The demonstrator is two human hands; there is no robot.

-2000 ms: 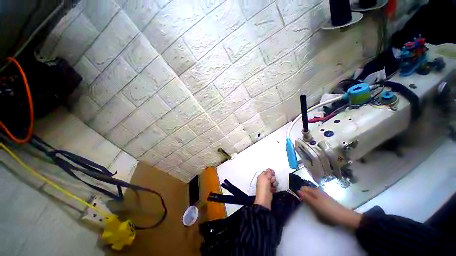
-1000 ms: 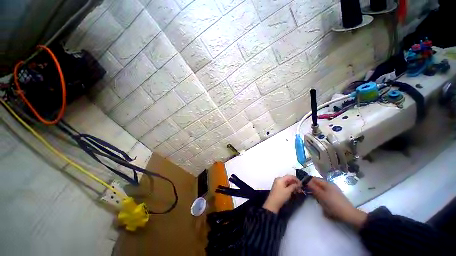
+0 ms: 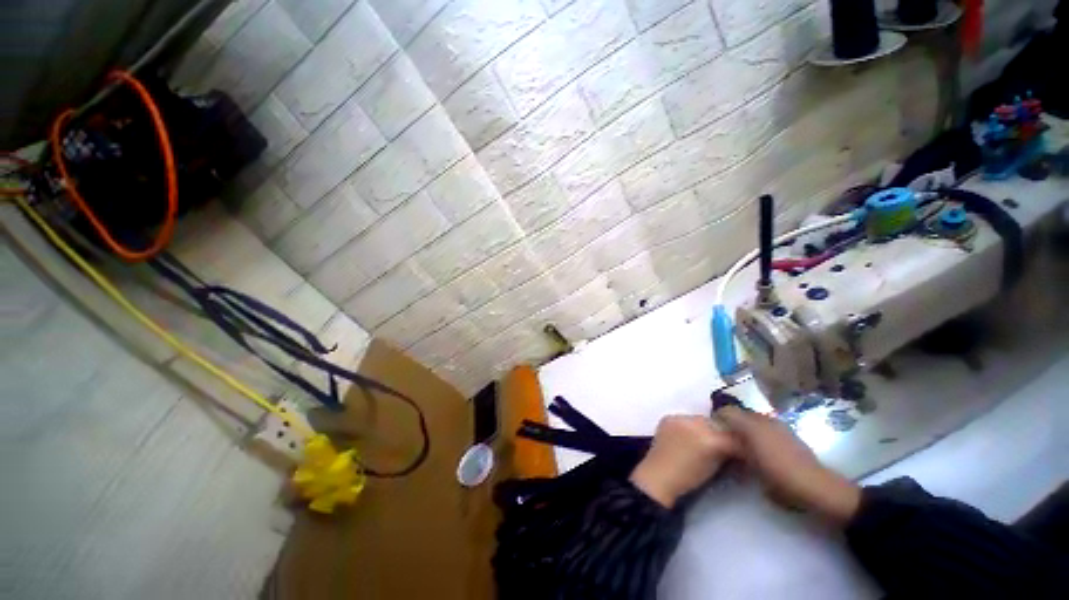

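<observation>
My left hand (image 3: pixel 686 455) and my right hand (image 3: pixel 783 459) meet just left of the lit needle area (image 3: pixel 824 420) of the cream-white sewing machine (image 3: pixel 926 293). My right hand is closed on a black strip (image 3: pixel 727 401), whose dark end shows above its fingers. My left hand's fingers are curled against my right hand's; what they hold is hidden. Other black strips (image 3: pixel 586 440) fan out on the white table left of my left wrist. A dark strip bundle (image 3: pixel 528 527) lies beside my left sleeve.
Brown cardboard (image 3: pixel 387 539) with an orange edge (image 3: pixel 529 410) lies at left, bearing a small white round lid (image 3: pixel 475 465) and a black flat piece (image 3: pixel 485 413). A yellow plug adapter (image 3: pixel 329 474) hangs at the wall socket. A black rod (image 3: pixel 765 240) rises from the machine head.
My left hand has moved right to meet my right hand, and its fingers have closed in against it. Less of the held strip shows. The whole view has shifted.
</observation>
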